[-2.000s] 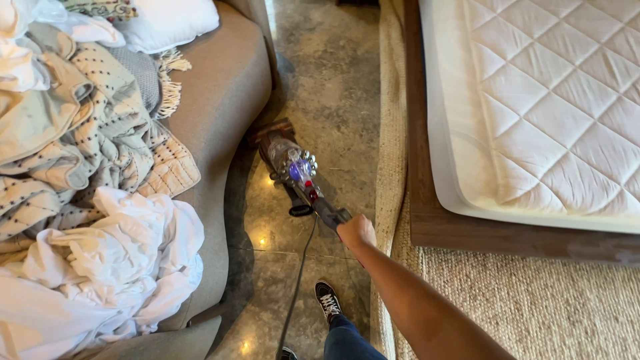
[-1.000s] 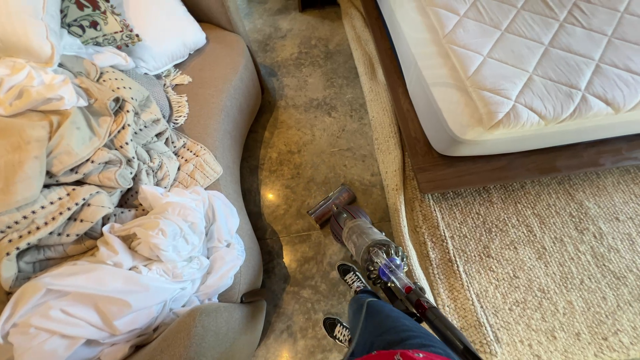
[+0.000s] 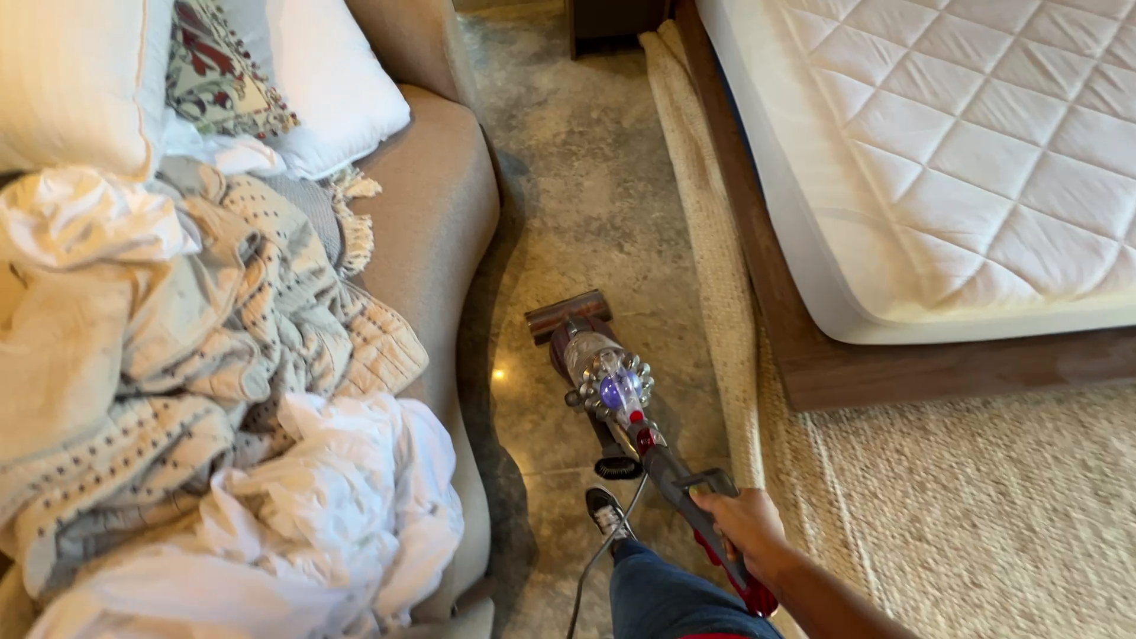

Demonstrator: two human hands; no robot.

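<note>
My right hand (image 3: pixel 744 524) is closed around the grey handle of an upright vacuum cleaner (image 3: pixel 612 382) at the lower middle. Its wide floor head (image 3: pixel 568 315) rests on the polished concrete floor (image 3: pixel 577 204), between the sofa and the bed. A clear bin, silver cyclones and a purple ball-like part show on its body, with a small black brush (image 3: pixel 618 468) beside it. A grey cord (image 3: pixel 581 581) runs down from the cleaner past my shoe. My left hand is out of view.
On the left, a beige sofa (image 3: pixel 426 186) holds rumpled bedding (image 3: pixel 337 497) and pillows (image 3: pixel 328 80). A wooden bed frame (image 3: pixel 887 377) with a white quilted mattress (image 3: pixel 976 177) stands at right, over a woven rug (image 3: pixel 976 497) whose edge is folded. A dark furniture piece (image 3: pixel 617 22) is at the top.
Since one second ago, the floor head has moved forward along the floor, away from my feet. My right hand and forearm have come into view on the handle.
</note>
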